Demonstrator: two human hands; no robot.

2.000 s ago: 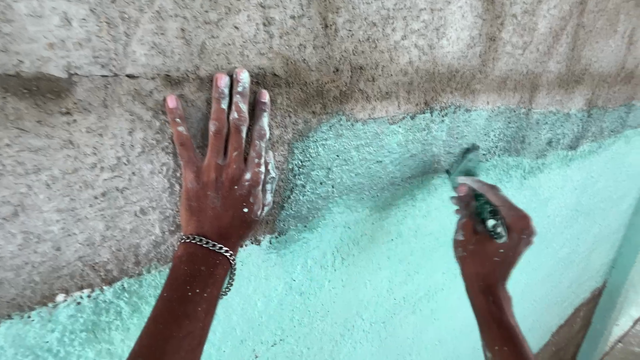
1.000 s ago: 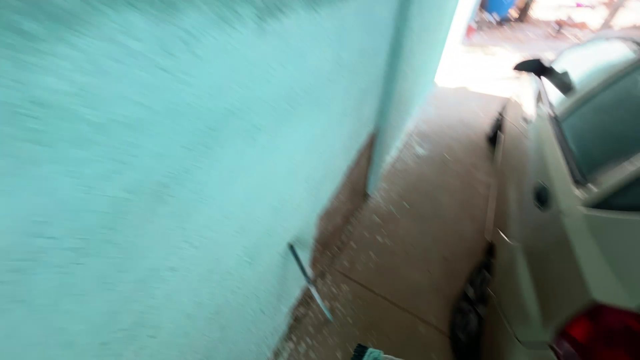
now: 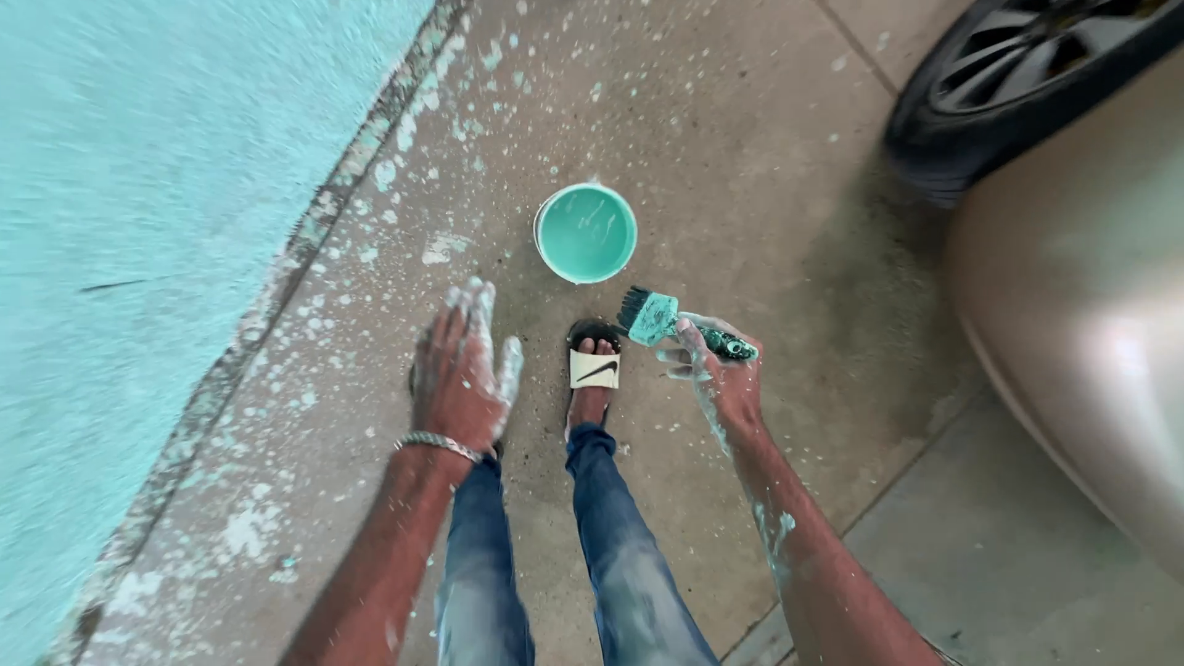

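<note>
My right hand [image 3: 726,365] grips the handle of a paintbrush [image 3: 652,316], whose dark bristles point left, coated in turquoise paint. Just above and left of the bristles, a round bucket [image 3: 632,231] of turquoise paint stands on the floor. My left hand [image 3: 462,365], smeared with pale paint and wearing a chain bracelet [image 3: 439,443] at the wrist, hangs below and left of the bucket, holding nothing. At the left rises the turquoise painted wall [image 3: 166,157].
Paint spots cover the concrete floor [image 3: 342,370] along the wall's base. A car's wheel [image 3: 999,69] and body [image 3: 1091,305] take up the right side. My foot in a slide sandal [image 3: 594,368] is close below the bucket.
The view has swung from the wall down to the floor. My left hand, flat on the bare wall two seconds ago, is off it; my right hand has left the wall with the brush.
</note>
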